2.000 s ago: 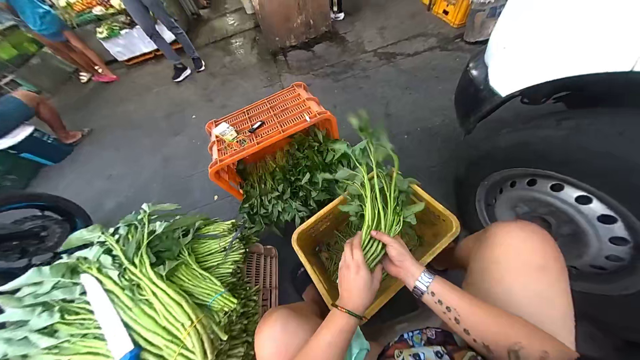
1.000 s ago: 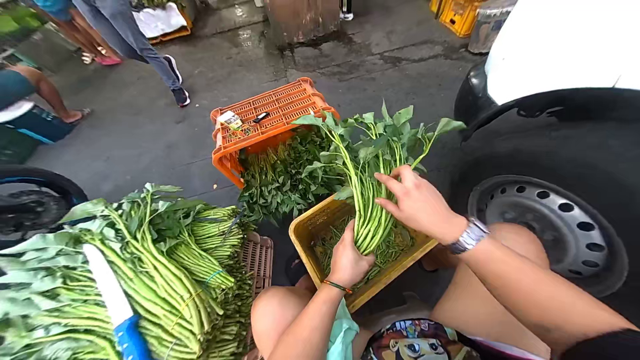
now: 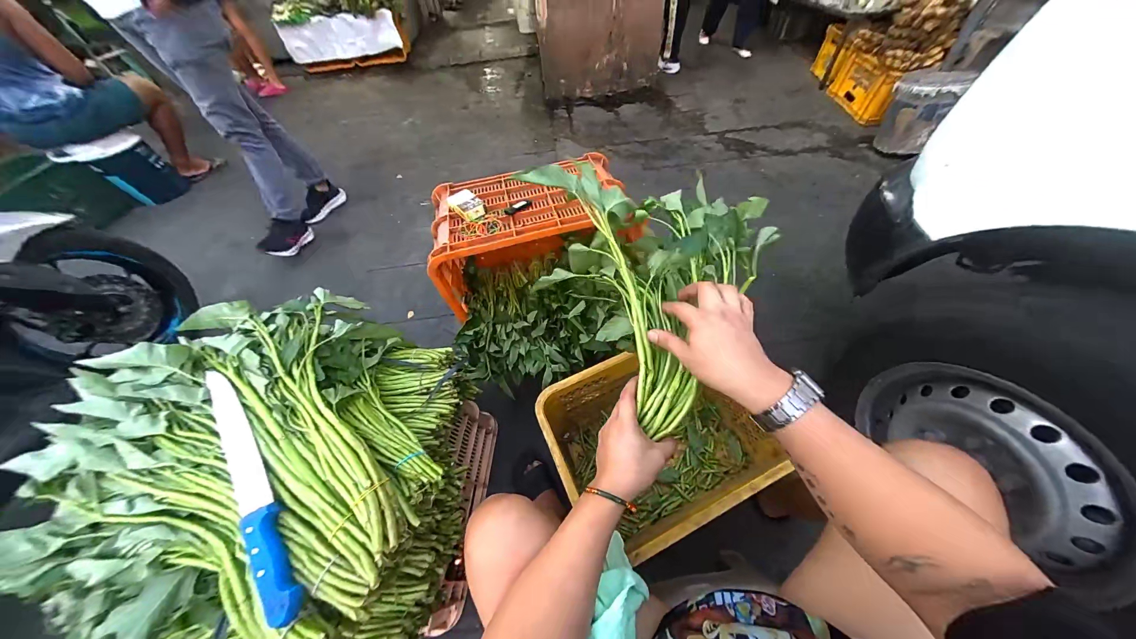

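A bunch of water spinach [image 3: 661, 355] stands upright over a yellow plastic crate [image 3: 577, 382], its leaves at the top. My left hand [image 3: 630, 448] grips the lower ends of its stems. Against the upper stems rests my right hand [image 3: 714, 342], fingers spread; whether it grips any stem I cannot tell. Cut stem pieces and leaves [image 3: 688, 475] lie in the yellow crate. At the left, a kitchen knife with a blue handle [image 3: 271, 568] lies on a large pile of bundled water spinach [image 3: 355, 470], some bundles tied with bands.
An orange crate [image 3: 541, 209] on its side holds more greens, with rubber bands and a small box on top. A vehicle's wheel [image 3: 994, 461] is close on the right, a motorcycle wheel [image 3: 106, 293] on the left. A person in grey trousers [image 3: 231, 106] stands beyond, near a seated person [image 3: 80, 98].
My right hand has moved up from the lower stems to the upper part of the bunch. The bunch's leaves have spread out. The person in grey trousers has come nearer.
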